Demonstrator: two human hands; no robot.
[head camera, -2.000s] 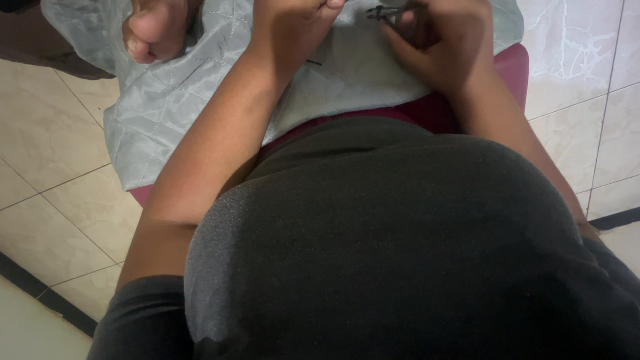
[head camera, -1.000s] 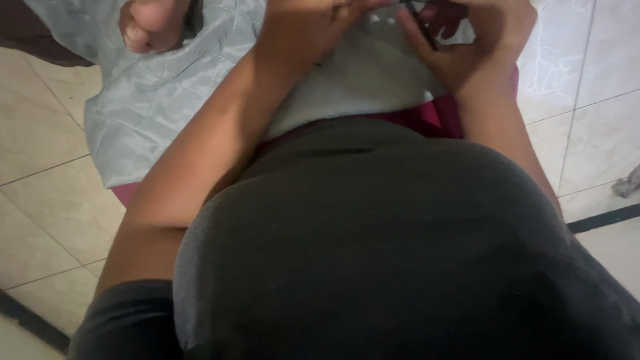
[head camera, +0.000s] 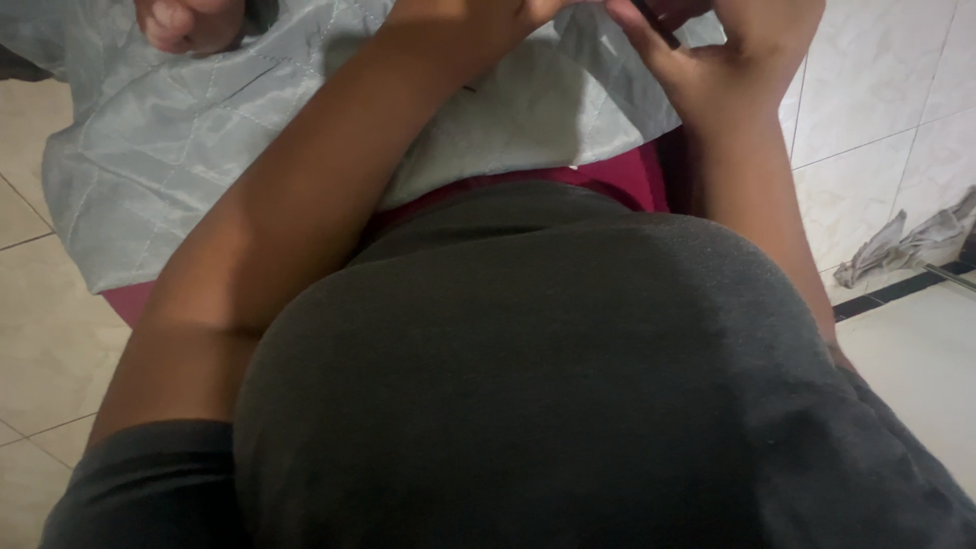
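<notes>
My left hand (head camera: 526, 11) is at the top edge of the head view, its fingers mostly cut off, so what they hold cannot be told. Close to its right, my right hand (head camera: 724, 69) holds a dark, slim tool (head camera: 657, 24) between thumb and fingers; the tool's upper end is out of view. Both hands are above a pale grey quilted cloth (head camera: 503, 130) spread across my lap area. A small dark sliver (head camera: 469, 89) lies on the cloth beside my left forearm.
Toes of a bare foot (head camera: 179, 27) rest on the cloth at upper left. Dark red material (head camera: 648, 171) shows under the cloth. Pale tiles (head camera: 854, 191) are on both sides. At far right, a crumpled grey rag (head camera: 900, 244) lies near a thin rod (head camera: 949, 276).
My right hand has come nearer to my left; two seconds ago a wider gap was between them and more of the dark tool showed. The rag has come into view at the right.
</notes>
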